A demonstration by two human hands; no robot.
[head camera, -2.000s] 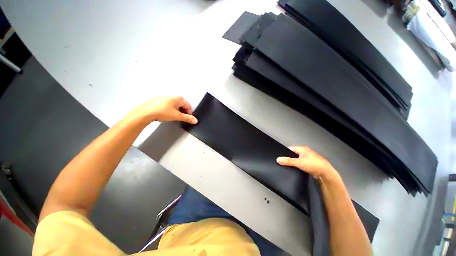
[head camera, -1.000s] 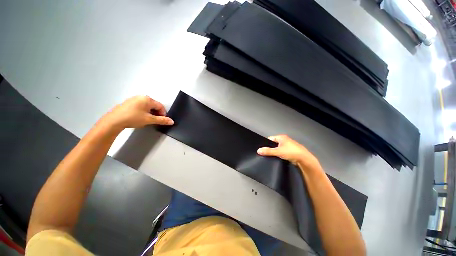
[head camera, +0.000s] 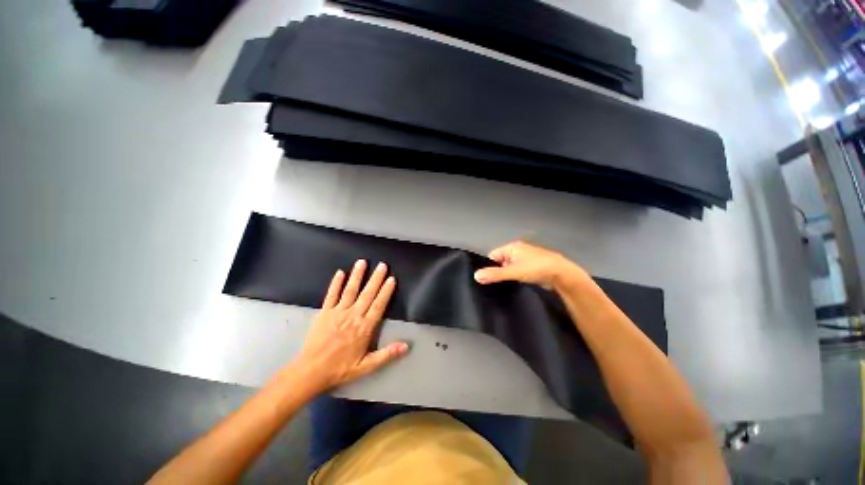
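Note:
A long black strip [head camera: 294,258] lies on the light-grey table [head camera: 123,237] in front of me. Its left part is flat; its middle is raised in a fold and twists down past the table's front edge under my right forearm. My left hand [head camera: 353,327] is bare and lies palm down with fingers spread on the strip's lower edge, holding nothing. My right hand [head camera: 520,265] pinches the strip's upper edge between thumb and fingers. Another flat black strip end [head camera: 637,313] shows to the right of my right forearm, partly hidden by it.
A thick fanned stack of black strips [head camera: 493,109] lies beyond my hands. Another stack [head camera: 512,33] lies behind it, and a dark pile [head camera: 152,21] is at the far left. A metal frame [head camera: 823,180] stands past the table's right end.
My left hand has let go of the strip's left end and moved right, onto the strip. My right hand still pinches the strip. The view has turned, so the strips appear more level.

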